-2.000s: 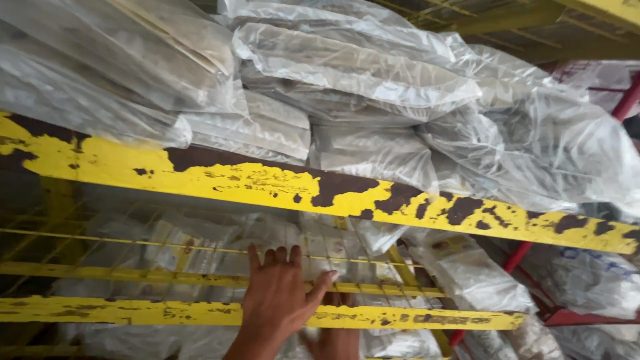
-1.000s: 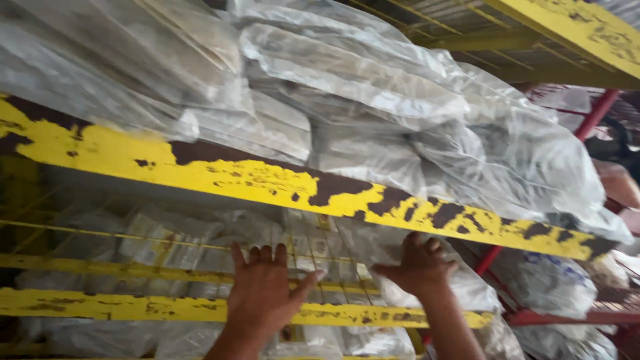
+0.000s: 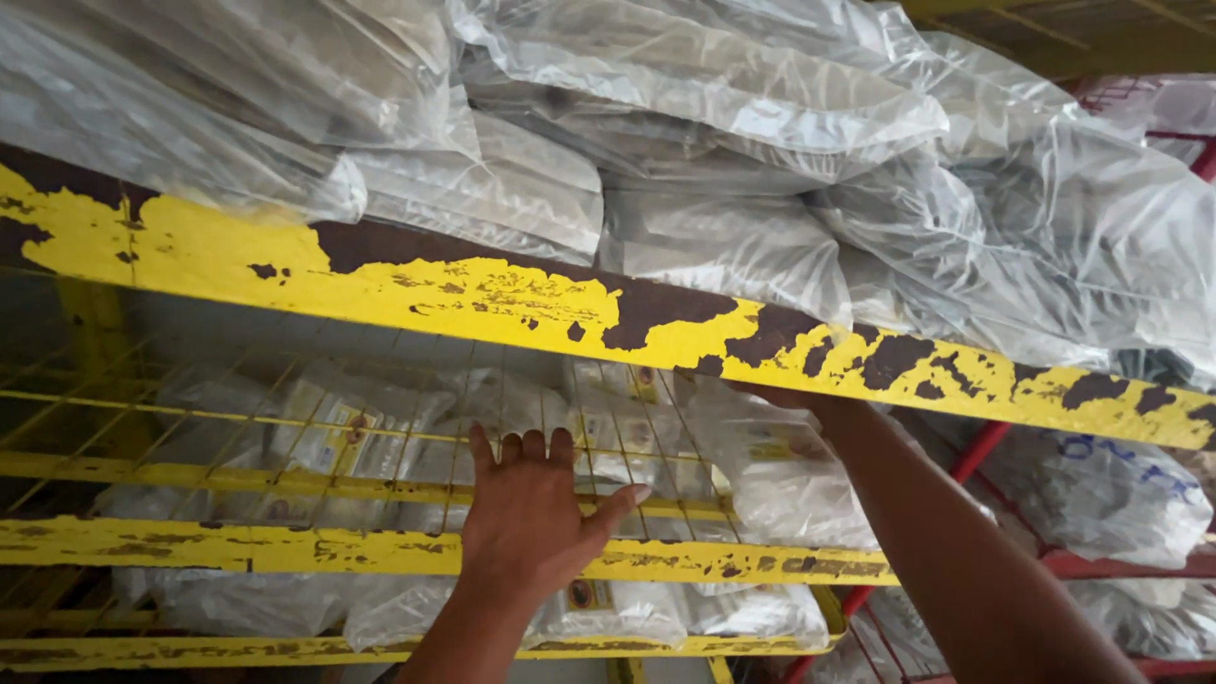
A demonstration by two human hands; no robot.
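My left hand (image 3: 532,503) lies back up on the yellow wire shelf, its fingertips curled over a wire and nothing seen in it. My right forearm reaches in beneath the upper shelf beam (image 3: 570,309), whose yellow paint is flaking. Only a small part of my right hand (image 3: 779,394) shows behind that beam; its fingers are hidden. Just below it is a clear plastic bag (image 3: 798,475) with a yellow label inside. Left of my left hand, on a lower level, lie labelled white packets (image 3: 342,427) in clear plastic.
Large clear plastic bundles (image 3: 712,95) fill the upper shelf and overhang its beam. Yellow rails (image 3: 285,546) cross in front of the lower bags. At the right, a red rack (image 3: 1102,565) holds a tied plastic bag (image 3: 1102,484) with blue writing.
My right hand, open above the lower shelf one second ago, has moved in under the upper beam. My left hand stays on the wire shelf. The plastic bag on the right now sits higher beside my forearm.
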